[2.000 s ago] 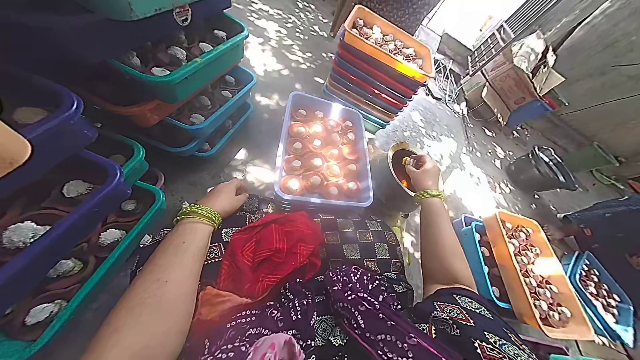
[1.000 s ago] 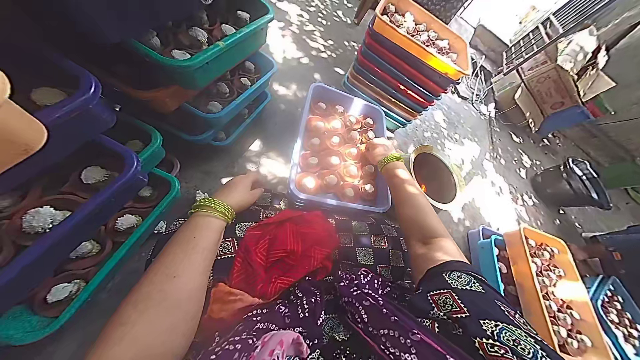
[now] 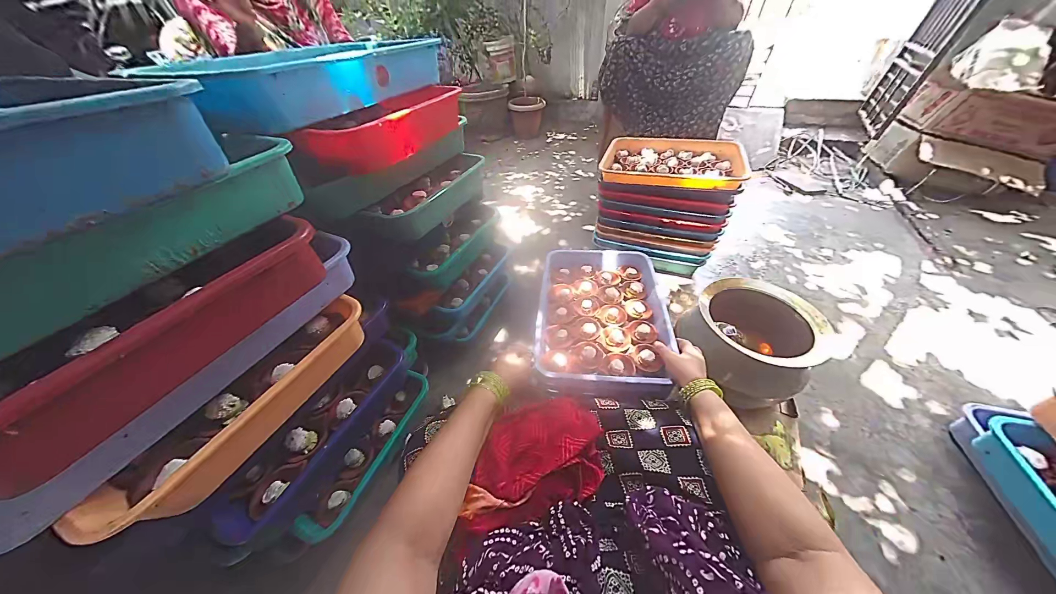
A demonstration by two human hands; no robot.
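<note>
In front of my lap is a lavender plastic tray [image 3: 606, 384] filled with small round clay cups [image 3: 615, 338], each with a whitish lump in it. My right hand [image 3: 683, 363] grips the tray's near right corner. My left hand [image 3: 516, 370] is at the near left corner, blurred by glare; whether its fingers hold the rim is unclear. A red cloth [image 3: 540, 450] lies on my lap. Beside my right hand stands a wide-mouthed metal pot [image 3: 742, 375] with a small orange thing inside.
Tall stacks of coloured trays with filled cups, one red tray [image 3: 165, 355] among them, rise on the left. Ahead is another stack under an orange tray [image 3: 610, 173], with a person [image 3: 676, 74] behind it. Blue trays [image 3: 1015, 462] sit at the far right.
My right hand has moved from over the cups to the tray's near right corner. My left hand has come to its near left corner. The view has tilted up.
</note>
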